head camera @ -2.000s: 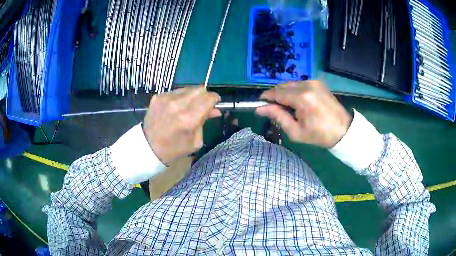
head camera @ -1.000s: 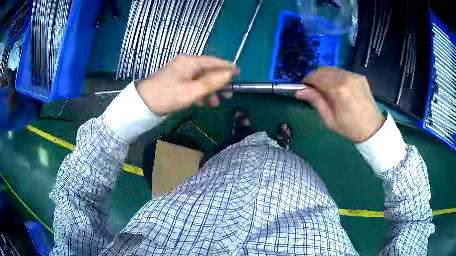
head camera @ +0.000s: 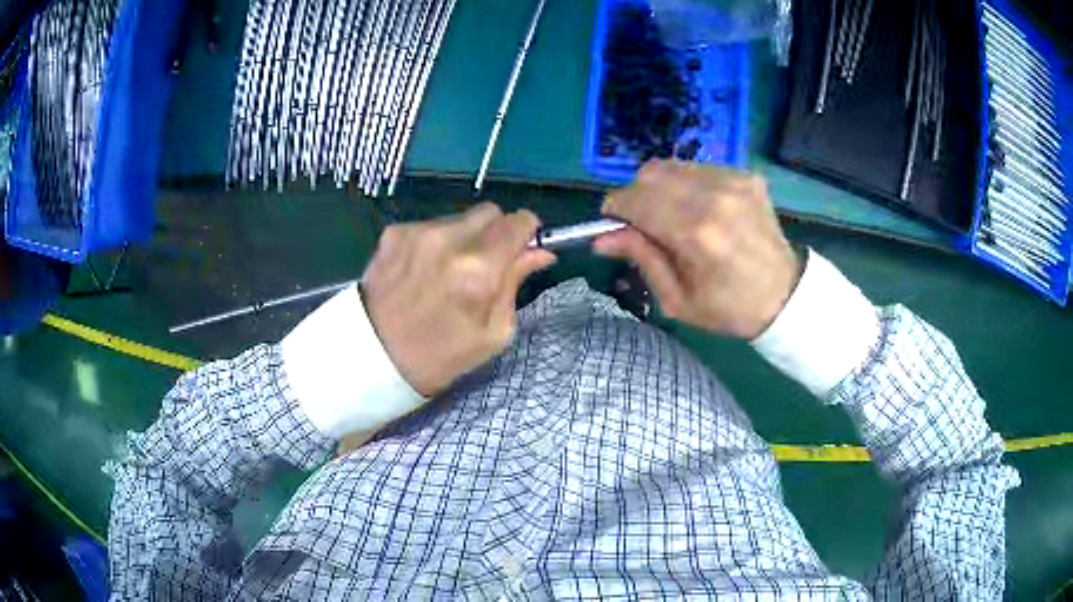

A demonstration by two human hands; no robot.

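Observation:
A silver telescopic tube assembly (head camera: 577, 233) is held across my body, in front of the bench edge. My left hand (head camera: 445, 294) grips it around the middle. Its thinner part sticks out past my left wrist, down to the left. My right hand (head camera: 706, 241) pinches the thicker part at the right between thumb and fingers. A dark band shows on the tube between the hands. The tube tilts slightly, lower at the left. The fingers hide its right end and the part inside my left hand.
On the bench are a row of tubes (head camera: 335, 94), one single rod (head camera: 508, 100), a small parts bin (head camera: 727, 112) of black pieces, a clear bag (head camera: 753, 17), a black tray (head camera: 871, 141) with thin rods, a blue tray of bright tubes (head camera: 1021, 153) and a blue tote (head camera: 124, 129).
My left hand has closed around the tube after being more open. Both hands have moved left and slightly down in the picture, and the tube now tilts down to the left.

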